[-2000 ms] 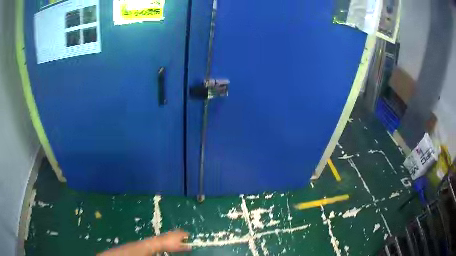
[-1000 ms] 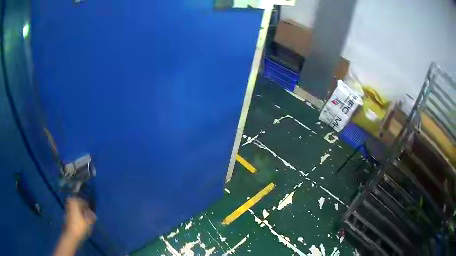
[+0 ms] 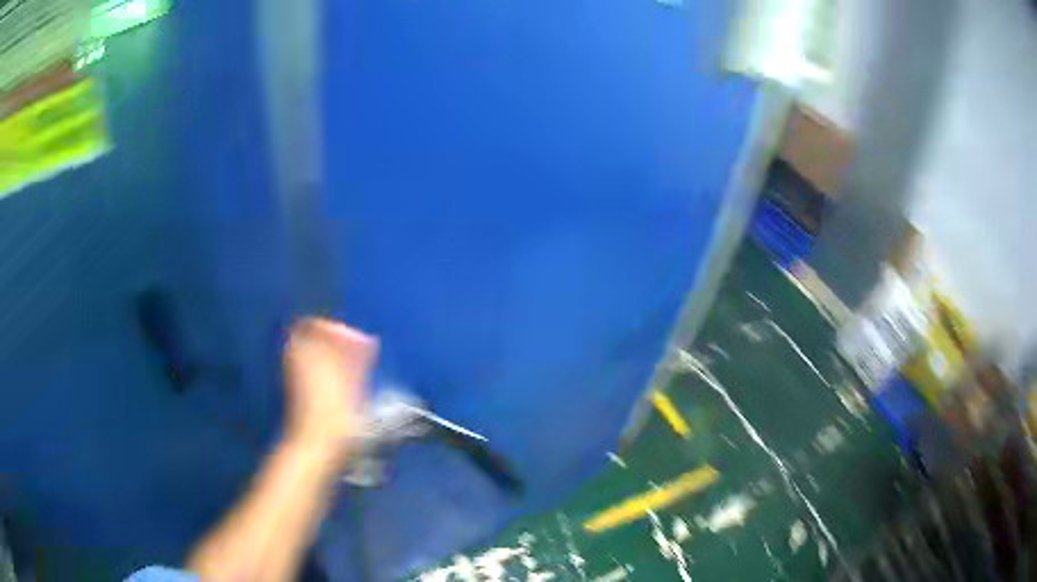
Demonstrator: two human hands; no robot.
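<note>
A large blue door (image 3: 523, 227) with a silver latch (image 3: 392, 418) fills most of the view. A dark-ended lever (image 3: 483, 455) slants down to the right from the latch. My left hand (image 3: 328, 370), bare and blurred, reaches up from the lower left with a light blue cuff at the bottom edge. Its fingers are curled at the left side of the latch and hide part of it; the exact grip is blurred. A black handle (image 3: 165, 341) is on the panel to the left. My right hand is out of the picture.
Green floor (image 3: 739, 364) with yellow strips (image 3: 654, 498) and worn white patches lies at the lower right. A blue crate (image 3: 782, 231), a cardboard box (image 3: 816, 150), a white bag (image 3: 885, 330) and yellow items stand along the right wall. A blurred dark rack (image 3: 967, 512) is at the bottom right.
The view has swung back to the left and tilts. My left hand has moved from below the latch up to its left side. The dark-ended lever now slants to the lower right.
</note>
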